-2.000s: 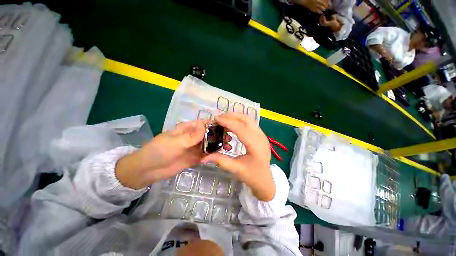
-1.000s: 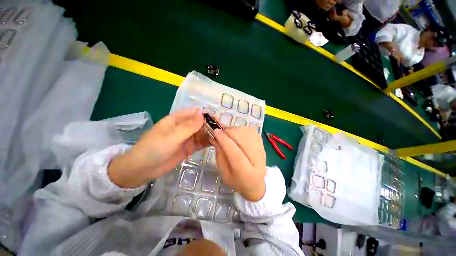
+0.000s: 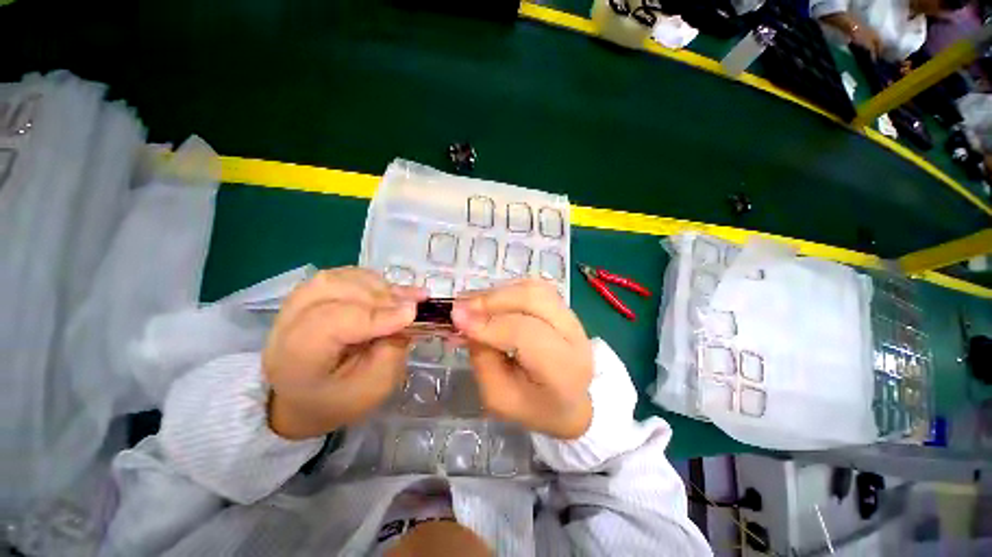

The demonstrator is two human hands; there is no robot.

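Note:
A small dark watch body (image 3: pixel 436 312) is held between the fingertips of both hands, seen nearly edge-on, with a thin pale reddish edge along its lower side. My left hand (image 3: pixel 339 346) pinches its left end. My right hand (image 3: pixel 528 350) pinches its right end. Fingers hide both ends, and whether a frame is fitted cannot be told. Below lies a clear tray with a milky sheet (image 3: pixel 408 218), with rows of thin rounded-square metal frames (image 3: pixel 480 211) in its pockets.
Red-handled cutters (image 3: pixel 616 289) lie right of the tray. A second tray under a white sheet (image 3: pixel 810 348) is further right. Tall translucent stacked trays (image 3: pixel 76 305) stand at left. Black units (image 3: pixel 461 156) sit on the green belt (image 3: pixel 326 87) behind yellow tape. Another person's hand shows at top right.
The watch body has turned from face-on, through tilted, to nearly level and edge-on. Both hands now pinch its opposite ends. The camera view has shifted slightly.

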